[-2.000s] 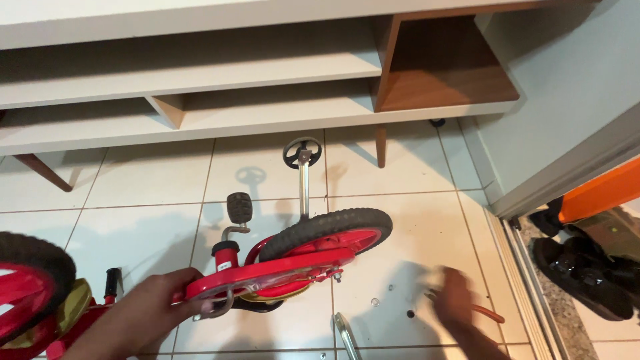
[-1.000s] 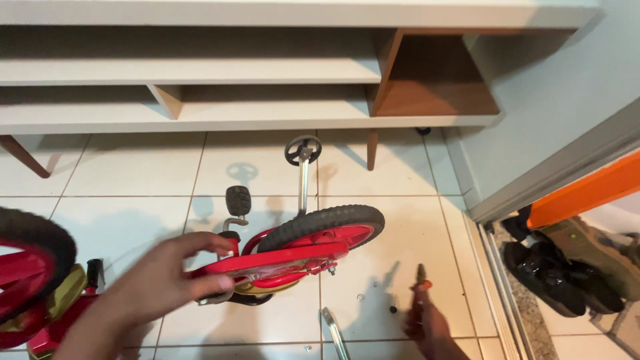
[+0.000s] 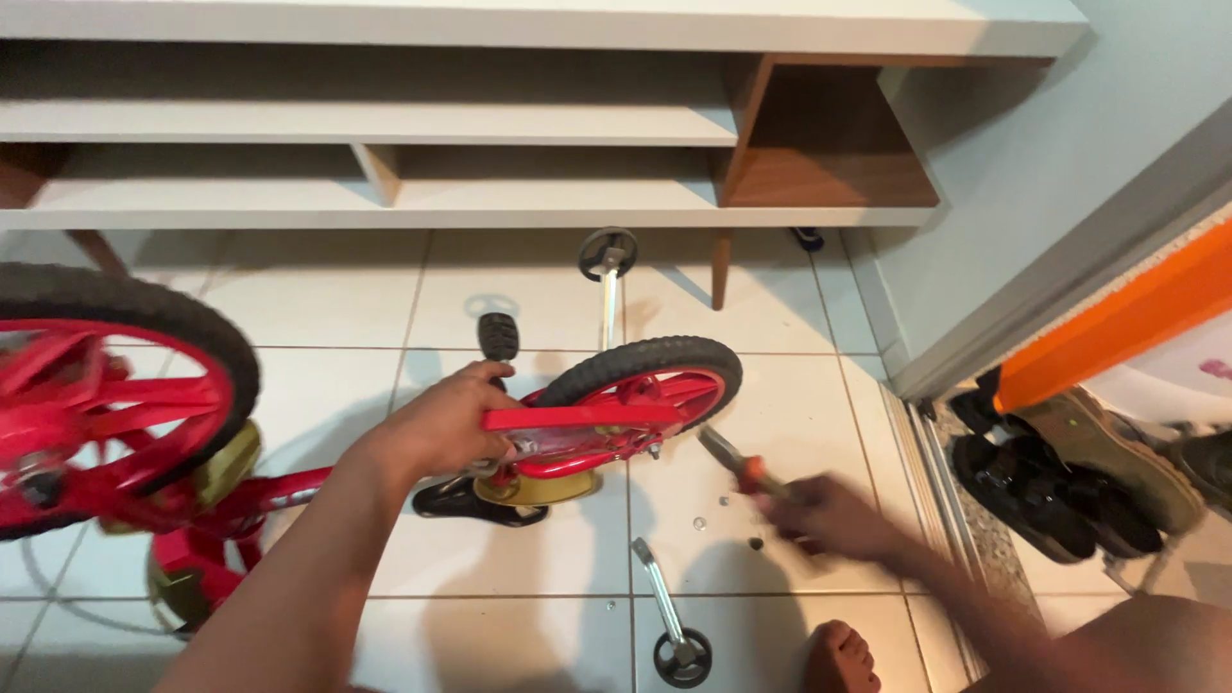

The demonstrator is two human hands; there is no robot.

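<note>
A red child's bicycle lies upside down on the tiles, its front wheel (image 3: 226,385) at the left and its rear wheel (image 3: 727,375) near the middle. My left hand (image 3: 443,419) grips the red chain guard (image 3: 577,418) near the crank, below a black pedal (image 3: 499,337). My right hand (image 3: 823,515), blurred, holds a tool with a red handle (image 3: 756,474), its kind unclear, the metal end close to the rear wheel. One training wheel (image 3: 608,254) stands out beyond the rear wheel on its metal arm. Beneath the frame shows the black saddle (image 3: 462,502).
A detached training wheel (image 3: 682,657) with its bracket lies on the floor, near small loose hardware (image 3: 700,524). A white and wood low cabinet (image 3: 539,219) stands ahead. Shoes (image 3: 1039,496) lie beyond the door track (image 3: 938,510) at the right. A bare foot (image 3: 842,657) is at the bottom.
My right hand has brought the tool up and left, close to the rear wheel. My left hand has shifted along the chain guard toward the crank and pedal.
</note>
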